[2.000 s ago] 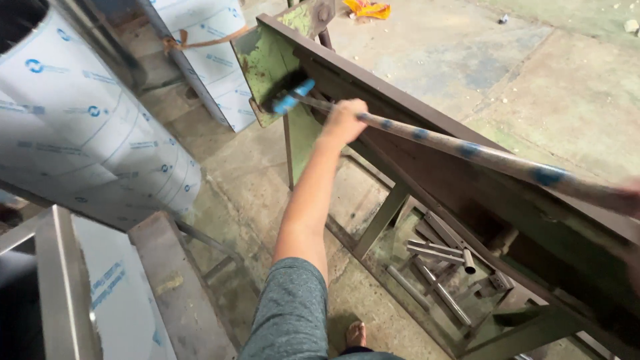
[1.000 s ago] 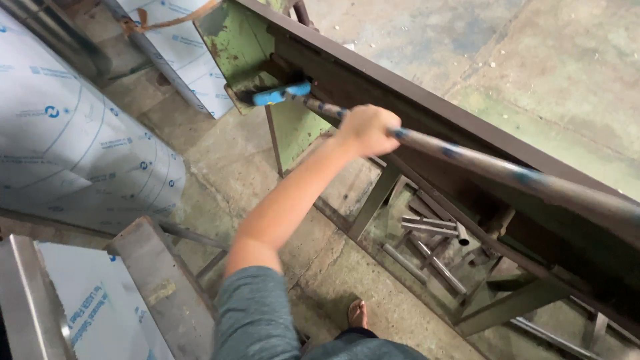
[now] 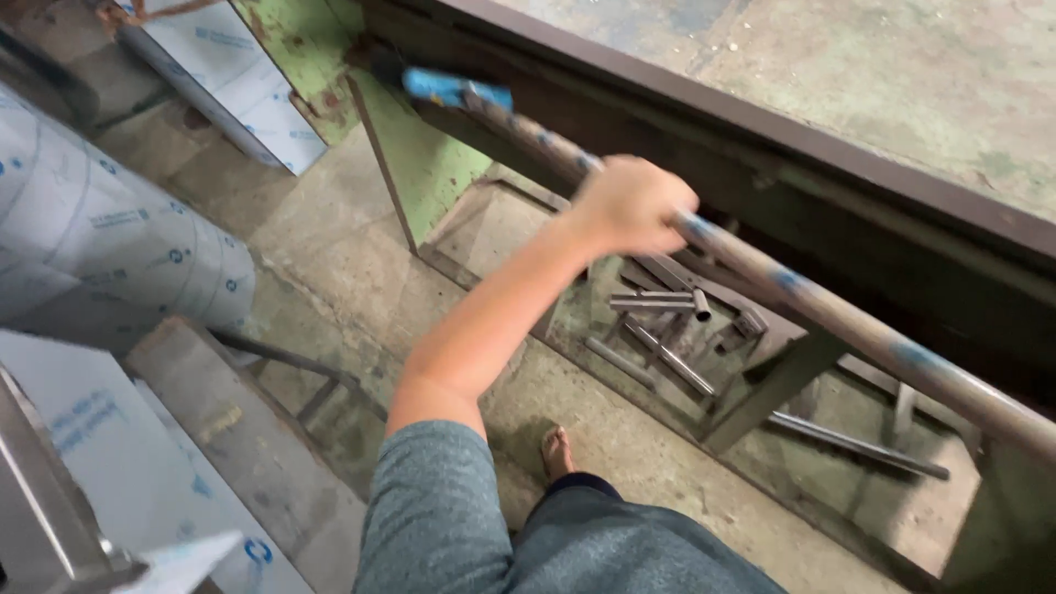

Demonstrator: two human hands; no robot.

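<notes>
My left hand (image 3: 635, 206) is closed around the long handle of a broom (image 3: 825, 301), on the part nearer its blue head (image 3: 454, 89). The handle is worn and patched with blue, and it runs down to the right, out of view. The blue head lies at the far left end of a dark metal channel in a green and brown metal machine frame (image 3: 742, 107); its bristles are dark and blurred. My right hand is not in view.
Metal tube offcuts (image 3: 668, 355) lie within the lower frame. Film-covered sheet-metal rolls (image 3: 124, 223) and a film-covered panel (image 3: 239, 91) stand left. A grey board (image 3: 239, 429) and a metal-edged piece (image 3: 41, 495) are at lower left. A bare foot (image 3: 557, 450) is on the floor.
The broom head has moved right along the channel from its far left end, and my left hand has moved right with the handle. The view has come closer to the frame.
</notes>
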